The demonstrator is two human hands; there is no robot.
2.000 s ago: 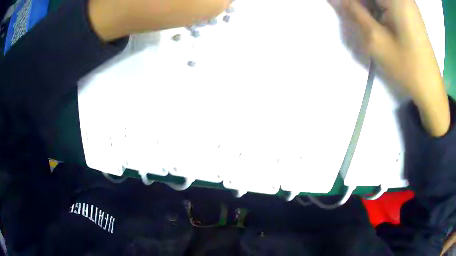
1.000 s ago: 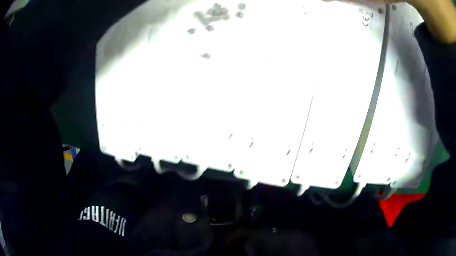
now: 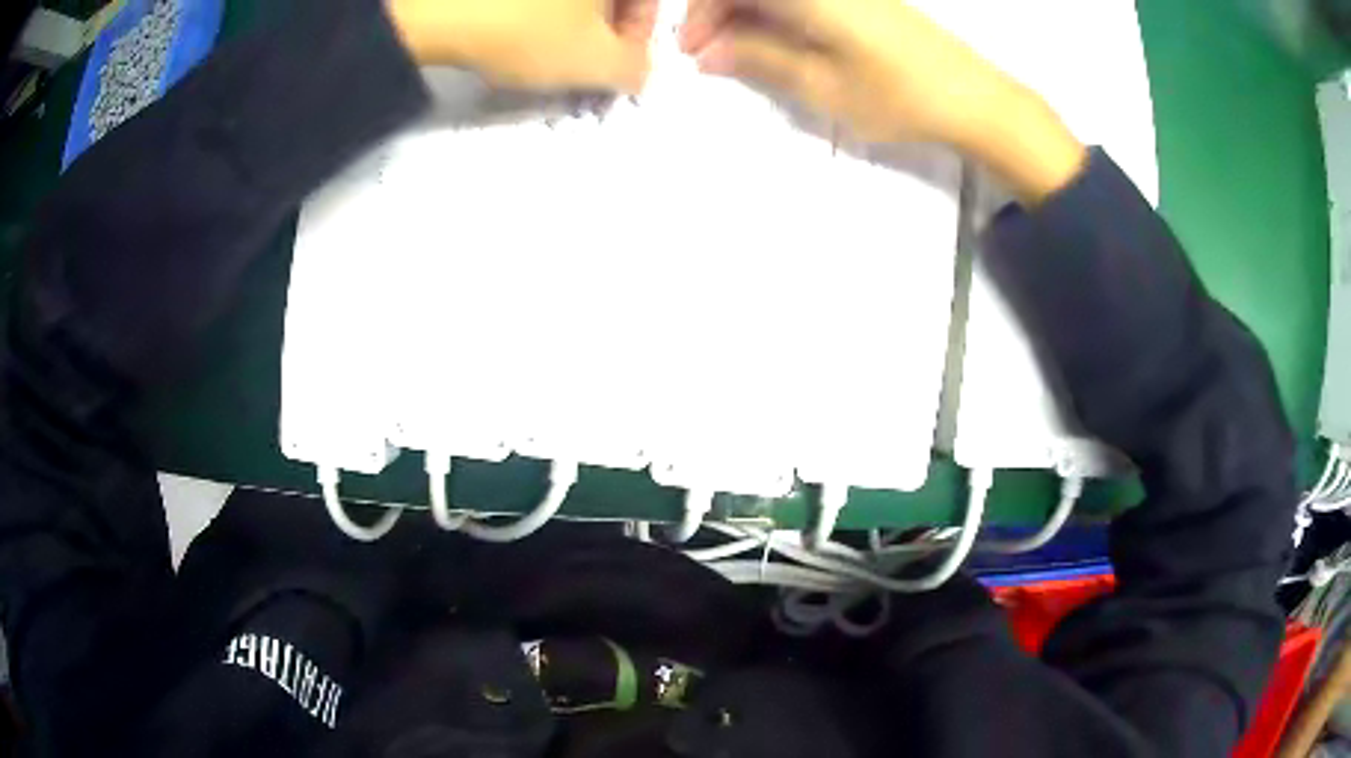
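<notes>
Several white power strips (image 3: 622,296) lie side by side, backs up, overexposed into one white sheet with a dark gap right of centre. My left hand (image 3: 519,42) and my right hand (image 3: 874,74) meet over the strips at the top edge of the picture. Their fingers are blurred and partly cut off, and a narrow white shape shows between them. I cannot tell whether either hand grips anything. White power cords (image 3: 519,521) leave the near ends of the strips and curve over the bench edge.
A blue parts tray (image 3: 137,67) full of small grey pieces lies beyond my left arm. The green bench top (image 3: 1237,178) shows at right. Below its near edge at right are a red bin (image 3: 1286,681), a blue edge and bundled cords. More white cords show at the far right.
My left hand has come into view at the top, and my right hand has moved left to meet it. The view has shifted, showing more bench and cords. The loose grey pieces on the strips no longer show clearly.
</notes>
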